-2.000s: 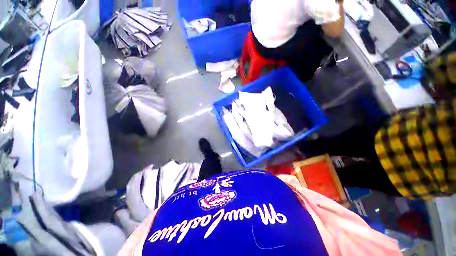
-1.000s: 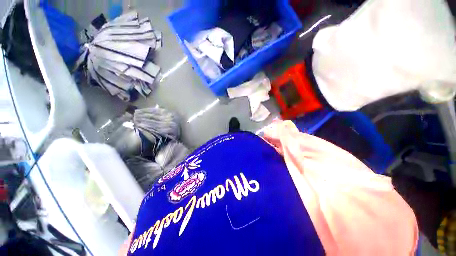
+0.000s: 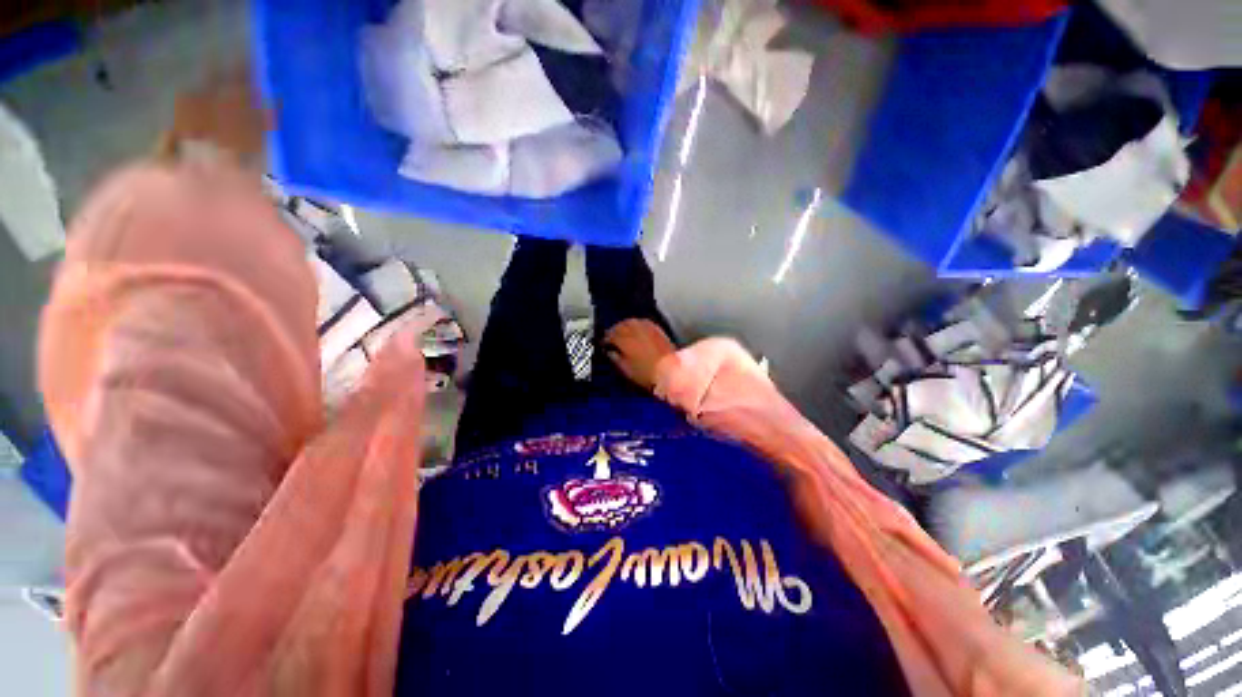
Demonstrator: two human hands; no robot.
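Observation:
A blue crate [image 3: 436, 210] stands directly in front of me on the floor, cut off by the top edge. Pale grey-white garment pieces [image 3: 511, 116] with a dark patch lie in it. My left hand [image 3: 221, 120] is blurred, left of the crate, at the end of a raised peach sleeve; whether it holds anything is unclear. My right hand [image 3: 638, 351] lies against my dark trousers below the crate, with fingers apart and nothing visible in it.
Dark-edged garment bundles [image 3: 974, 395] lie on the grey floor at right, and another [image 3: 368, 306] is beside my legs at left. A second blue crate [image 3: 906, 164] holding pale and dark cloth is at upper right. Loose pale cloth [image 3: 753, 61] lies between the crates.
The view has swung round and down, so the blue crate with pale pieces is now close in front. Both my hands have come into view, with the left arm raised at left.

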